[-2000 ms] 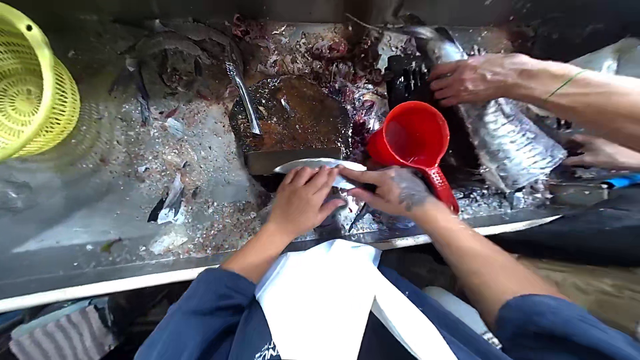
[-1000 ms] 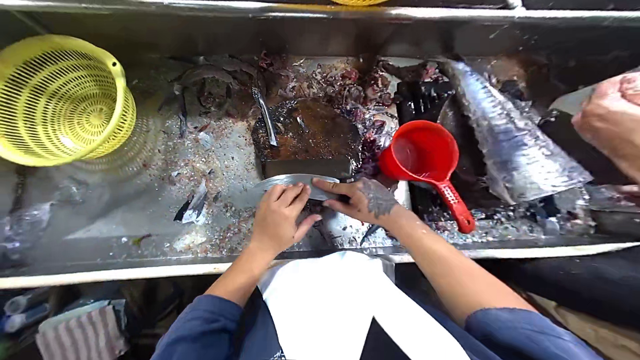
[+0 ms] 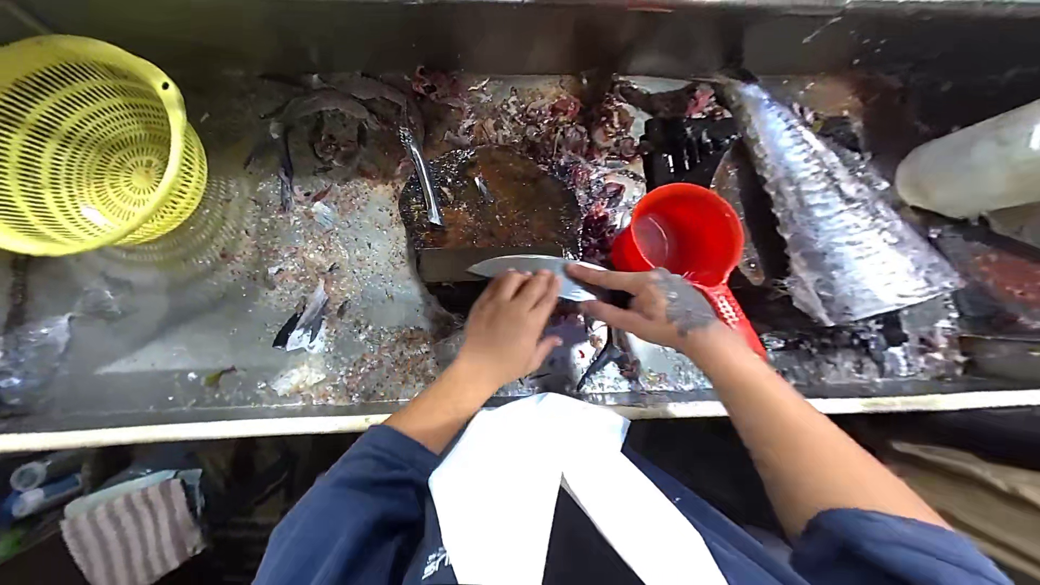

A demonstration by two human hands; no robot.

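A knife blade (image 3: 520,263) lies flat along the near edge of a dark round chopping block (image 3: 496,199), over a grey bar-shaped block (image 3: 455,265), perhaps a whetstone. The fingertips of my left hand (image 3: 512,325) press on the blade's near edge. My right hand (image 3: 654,305) is at the blade's right end, index finger stretched along it; the handle is hidden, and grey residue coats the back of this hand. A red plastic scoop (image 3: 686,231) stands just beyond my right hand. On the block rests a narrow metal tool (image 3: 422,179).
A large silvery fish piece (image 3: 845,219) lies at the right, near a whitish cylindrical object (image 3: 975,162). At the upper left is a yellow plastic basket (image 3: 175,162). Fish scraps (image 3: 552,122) litter the metal trough, whose pale front rim (image 3: 203,431) runs before me.
The other person's hands, on the fish piece two seconds ago, have left it and are out of view. My hands remain at the knife. The view has shifted, showing more of the basket.
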